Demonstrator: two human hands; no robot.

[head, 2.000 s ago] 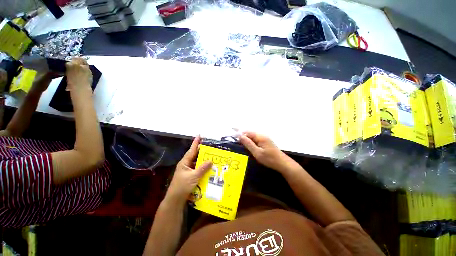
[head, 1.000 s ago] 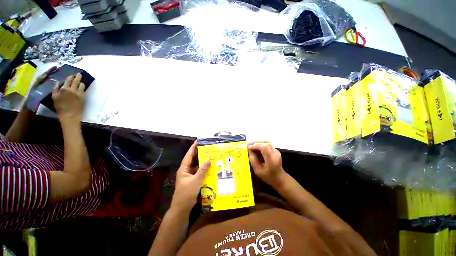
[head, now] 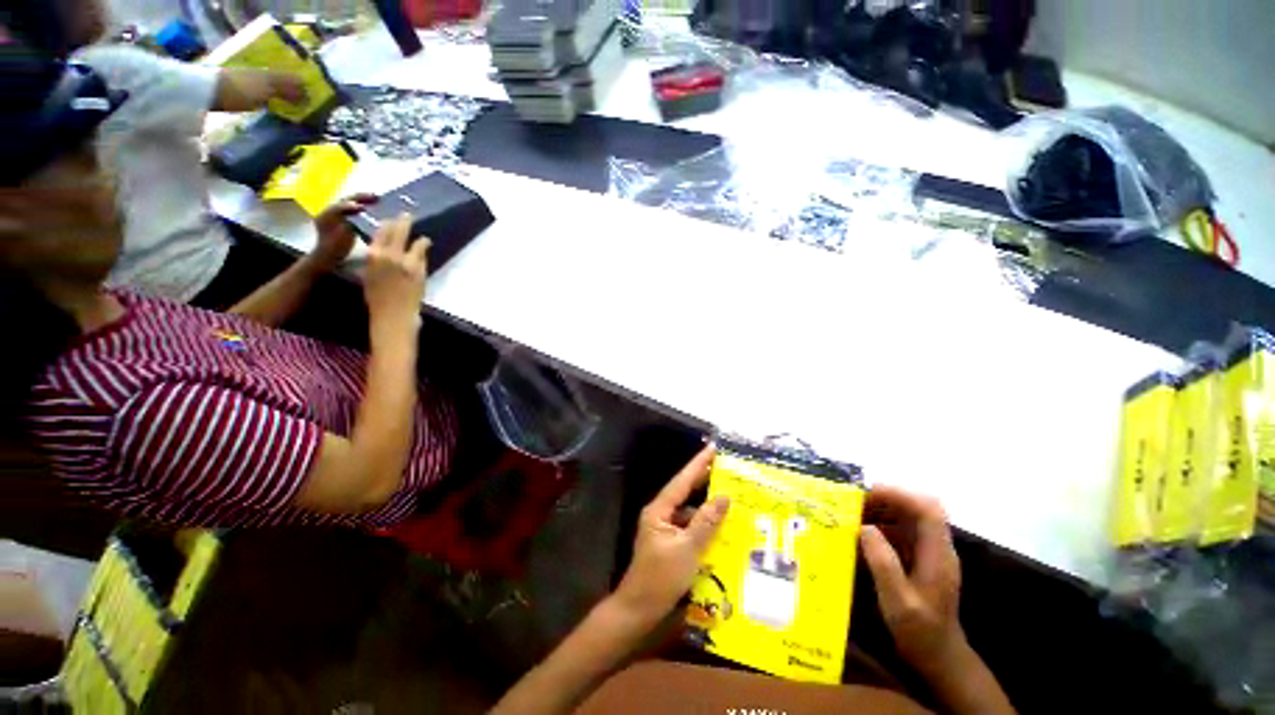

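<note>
A yellow retail box [head: 778, 566] with a black top band and a white earphone picture is held upright in front of me, below the table's front edge. My left hand [head: 671, 545] is shut on its left edge, with the thumb on the front. My right hand [head: 916, 566] is beside its upper right edge, fingers bent; whether it grips the box or any film is unclear. Clear film shows at the top of the box.
Yellow boxes in clear film [head: 1183, 454] stand at right. Loose clear film [head: 783, 196] and a bag of black items [head: 1084, 175] lie behind. At left, a person in a striped shirt handles a black box [head: 434, 217]; another person holds a yellow box [head: 280, 70].
The view has swung left, bringing more of the neighbours in. My left hand still holds the box. My right hand has gone from the box's top to its right side, its fingers now more spread.
</note>
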